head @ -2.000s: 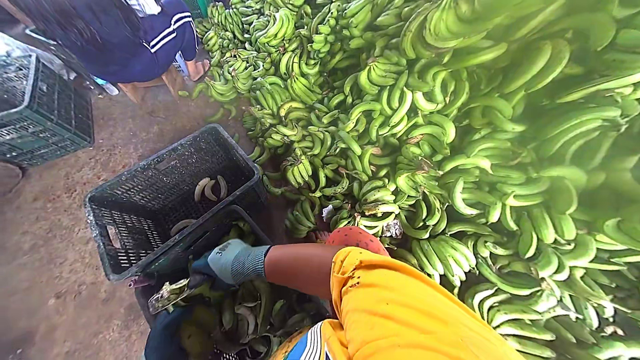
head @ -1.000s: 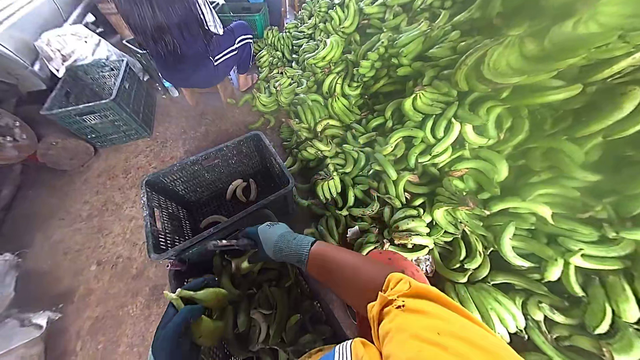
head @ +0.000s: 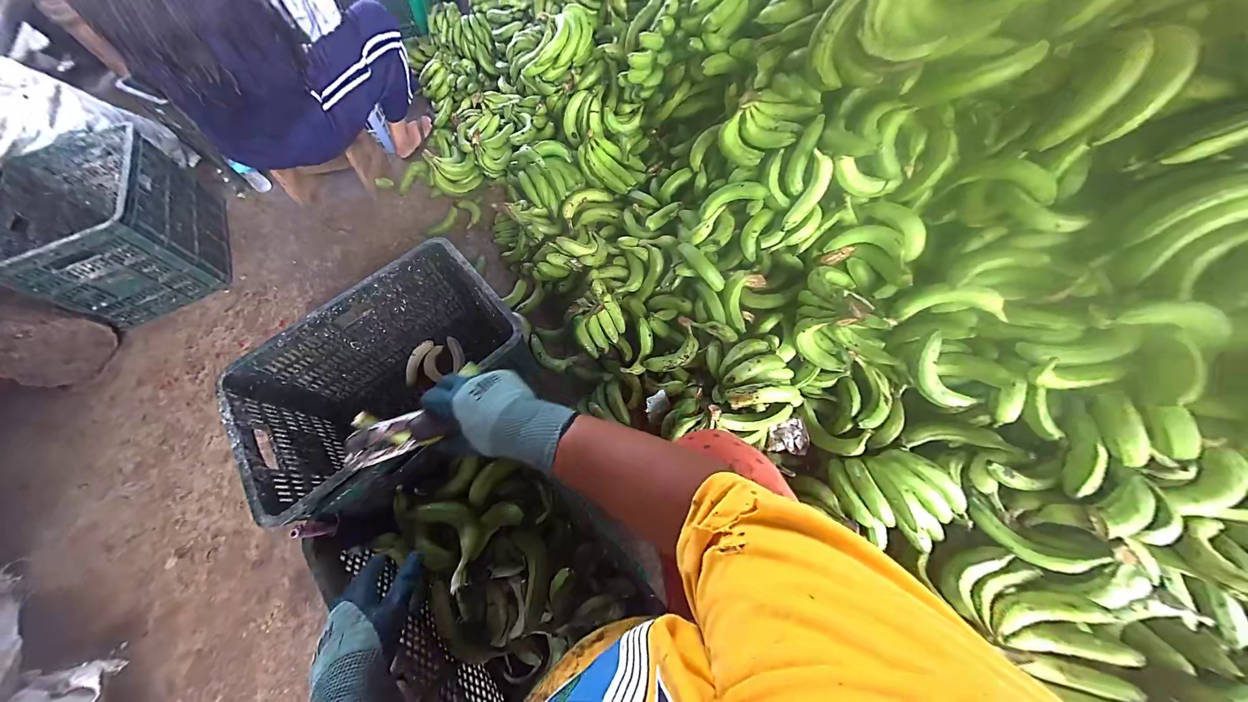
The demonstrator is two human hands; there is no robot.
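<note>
My right hand (head: 502, 419), in a blue-grey knit glove, grips a flat, blade-like tool (head: 390, 437) smeared with residue, over the shared edge of two dark plastic crates. Inside the farther crate (head: 341, 322) lie several pale, peeled-looking bananas (head: 434, 361). The nearer crate (head: 327, 575) contains green banana peels (head: 478, 526) in a loose heap. At this crate's left side is my left hand (head: 366, 624), gloved too, its fingers apart beside the peels and nothing visible in it. Something green shows by my right fingertips; what it is I cannot tell.
A large heap of green bananas (head: 760, 205) spreads over the right side. At the upper left a seated person (head: 283, 88) is beside another dark crate (head: 175, 224). A red rounded object (head: 736, 458) shows under my right arm. Brown floor (head: 195, 468) lies left of the crates.
My left hand held a yellow-green banana or peel a second ago and now shows nothing in it. My right hand has moved out over the farther crate's edge with the tool. The view has shifted.
</note>
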